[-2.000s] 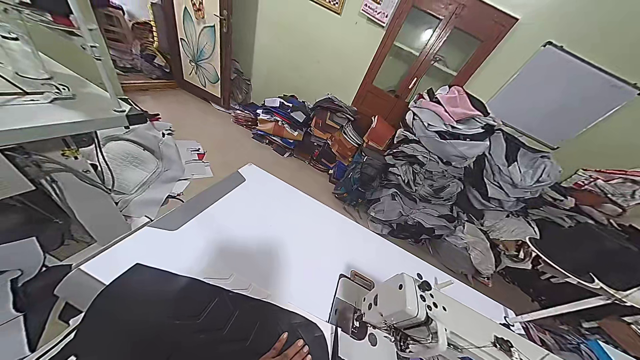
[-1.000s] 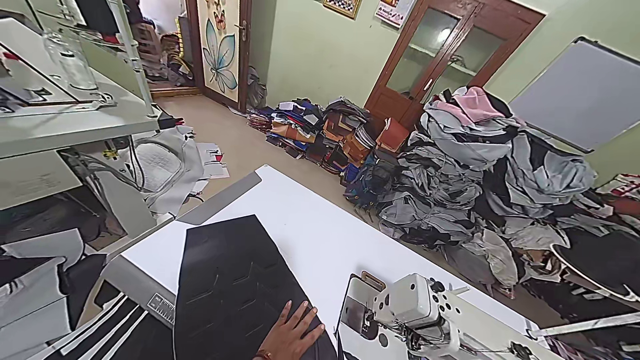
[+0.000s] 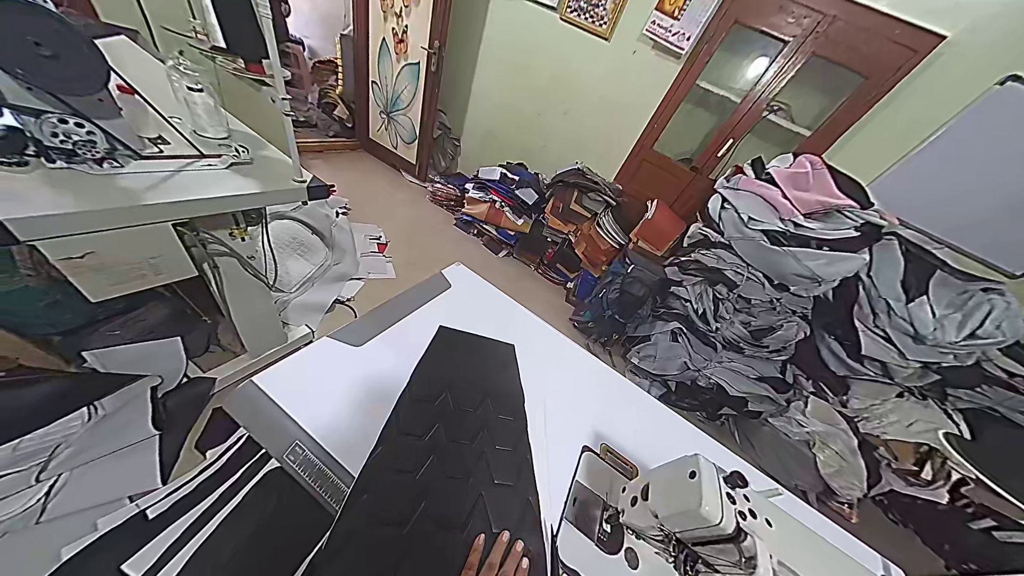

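The fingers of my left hand (image 3: 496,555) show at the bottom edge, resting flat on a long black panel (image 3: 460,448) that looks like padded fabric or leatherette with raised chevron-like lines. The panel lies on the white sewing table (image 3: 320,384), its narrow end pointing away from me and its near part cut off by the frame. Just to its right stands a white industrial sewing machine (image 3: 688,504). The rest of my left hand is out of frame. My right hand is not in view.
A printed ruler (image 3: 316,472) marks the table's left edge. Black and pale cut pieces (image 3: 200,512) lie at lower left. Another machine table (image 3: 160,188) stands at upper left. Bundled pieces (image 3: 512,204) and a large grey fabric heap (image 3: 744,296) fill the floor beyond.
The black panel has turned from lying across the table to pointing away from me. My left hand is now lower in view than one second ago. The view has shifted left.
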